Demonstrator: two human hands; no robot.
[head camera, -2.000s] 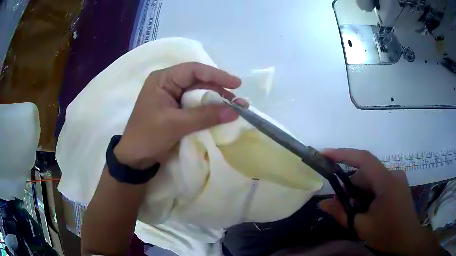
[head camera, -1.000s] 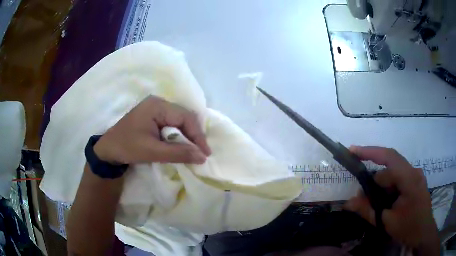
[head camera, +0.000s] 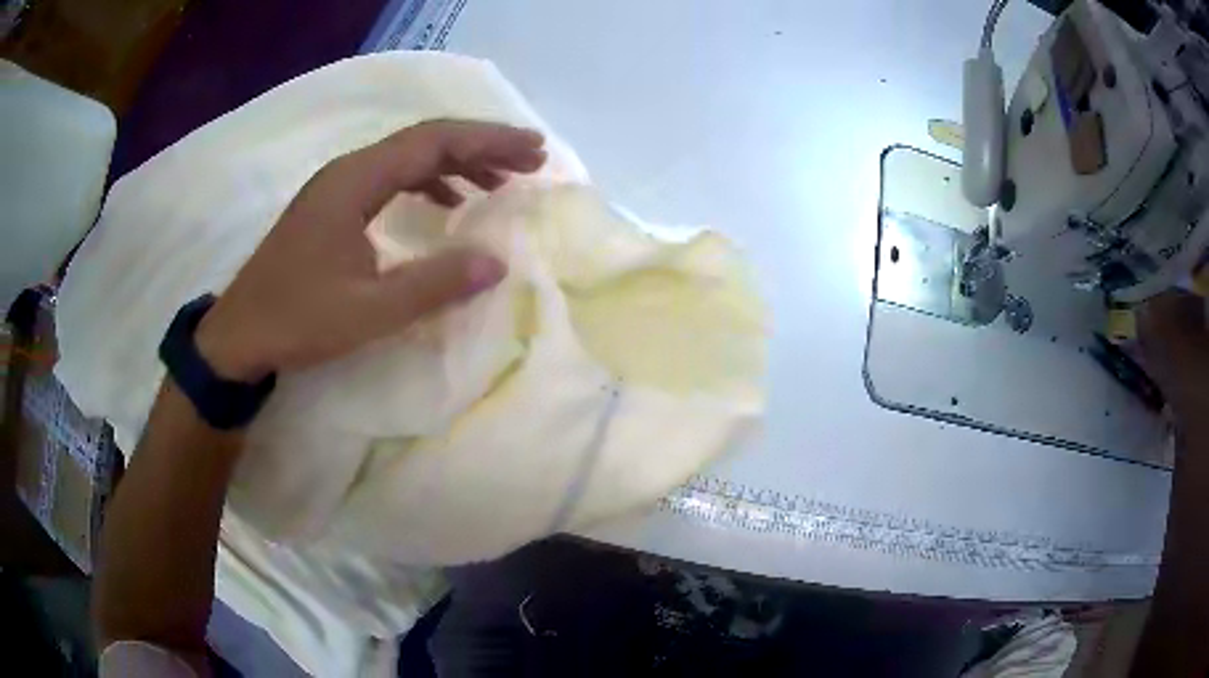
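Observation:
The cream garment piece (head camera: 438, 464) lies bunched over the left of the table and hangs past its front edge. It has a grey line on it, and a yellowish inner side shows at its right. My left hand (head camera: 358, 252), with a dark wristband, is over the cloth with thumb and fingers apart. My right hand (head camera: 1177, 347) is at the far right, cut off by the picture's edge, beside the machine. A small dark tool (head camera: 1127, 371) lies by its fingers; whether they hold it is unclear. The scissors are not visible.
The sewing machine head (head camera: 1100, 119) stands at the upper right, with the needle plate (head camera: 918, 265) in its bed. A printed ruler (head camera: 849, 523) runs along the table's front edge. A pale rounded object (head camera: 53, 172) is at the left.
My right hand has moved away to the far right, and the scissors have left the view. My left hand has opened from its pinch on the cloth. The view has shifted, showing more of the machine.

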